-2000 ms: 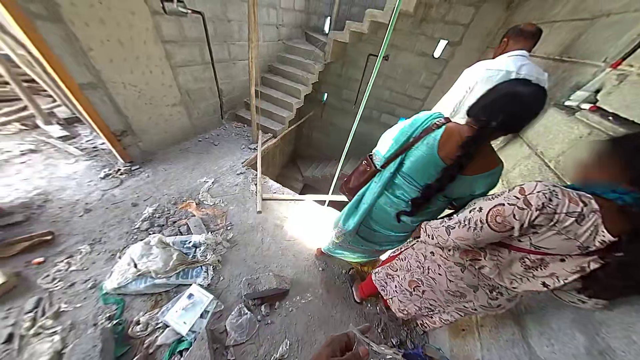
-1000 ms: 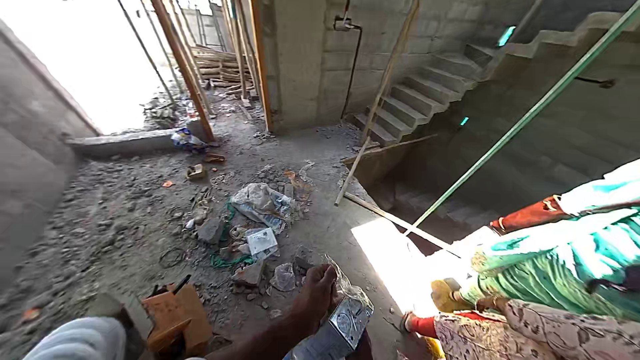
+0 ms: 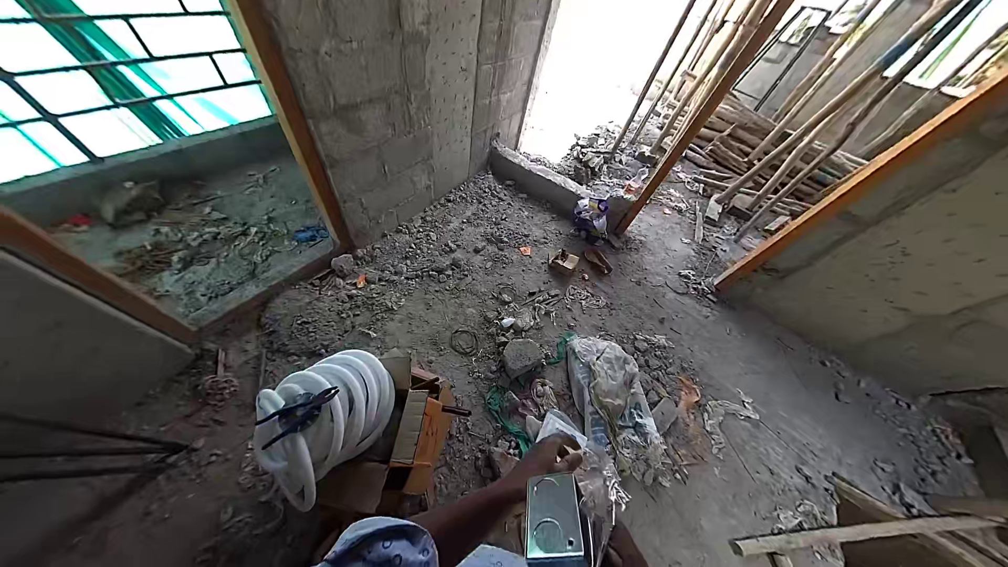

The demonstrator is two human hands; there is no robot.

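My left hand [image 3: 554, 457] is at the lower middle, its fingers closed on clear plastic wrapping [image 3: 600, 492]. A shiny metal electrical box [image 3: 554, 516] with a round knockout lies just below that hand. My right hand [image 3: 622, 549] shows only in part at the bottom edge, beside the box and wrapping; its fingers are hidden, so its hold is unclear. To the left, a coil of white flexible conduit [image 3: 339, 405] rests against an open cardboard box [image 3: 417, 441], with dark-handled pliers [image 3: 299, 413] on the coil.
Rubble covers the floor, with a crumpled plastic sack [image 3: 610, 386], a broken concrete lump [image 3: 521, 357] and a small open carton [image 3: 563, 261]. Orange door frames [image 3: 701, 118] stand ahead. Wooden poles [image 3: 811, 150] lean at the right. A loose batten [image 3: 858, 534] lies lower right.
The view has swung far to the left, leaving the stairs and the people out of frame. The conduit coil and cardboard box, partly visible one second ago, now show fully.
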